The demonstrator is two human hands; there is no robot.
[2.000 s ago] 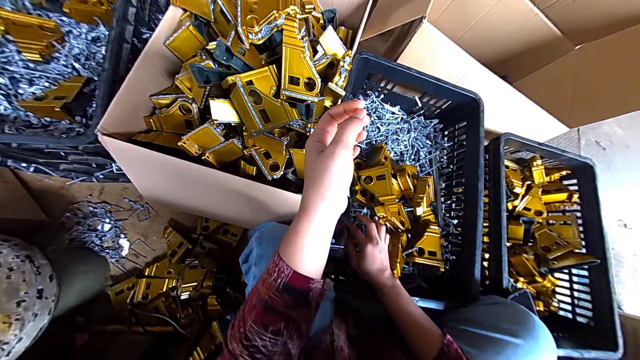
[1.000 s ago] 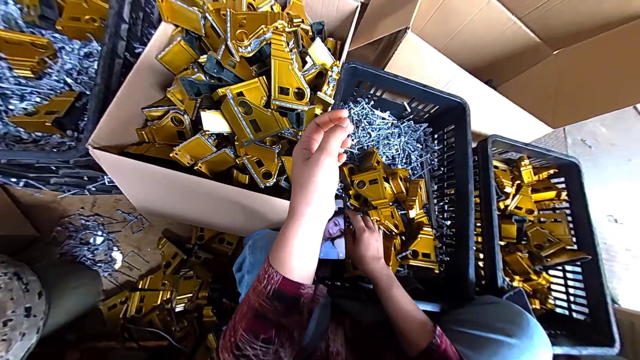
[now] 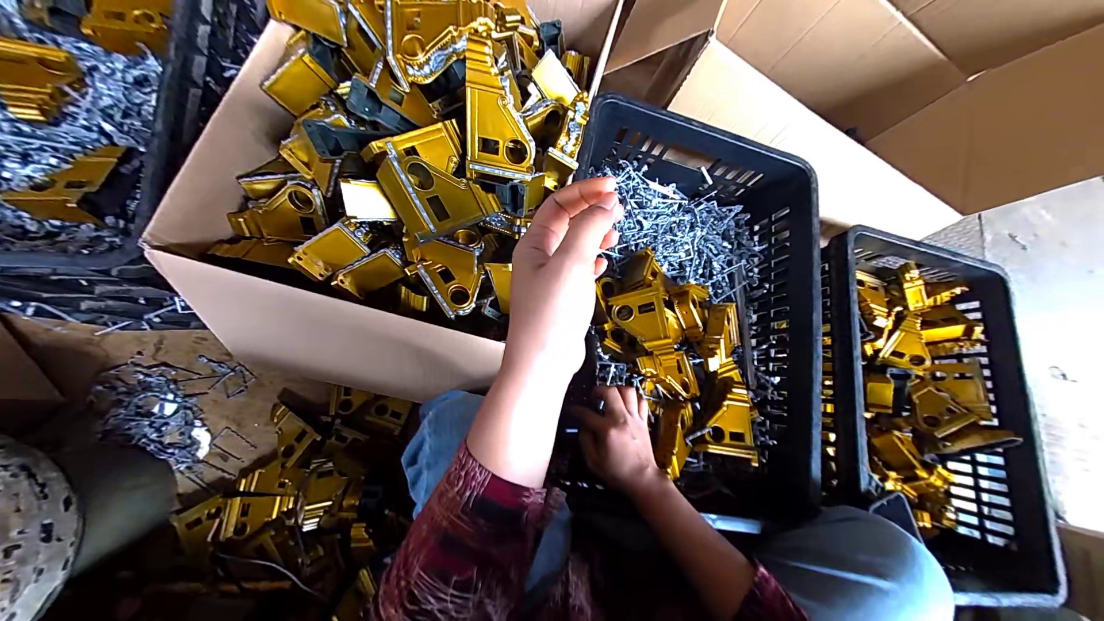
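My left hand [image 3: 565, 233] is raised over the left side of a black plastic crate [image 3: 802, 345], its thumb and fingertips drawn together; whether something small is between them cannot be told. Beyond its fingertips lies a heap of small silvery metal fasteners [image 3: 681, 228]. Gold-coloured molded parts [image 3: 647, 315] fill the crate's nearer part. Lower down, my right hand [image 3: 619, 435] has bent fingers beside these parts, over a dark area close to my left forearm; its fingertips are partly hidden, and any hold is unclear.
A cardboard box [image 3: 345, 332] heaped with gold parts stands at left. Another black crate [image 3: 1026, 414] with gold parts is at right. More gold parts [image 3: 259, 509] and a pile of metal pieces [image 3: 159, 414] lie on the floor. Open cartons [image 3: 828, 69] stand behind.
A lit picture on a flat dark thing showed between my wrists one second ago; now it is not visible. Both hands keep nearly the same places.
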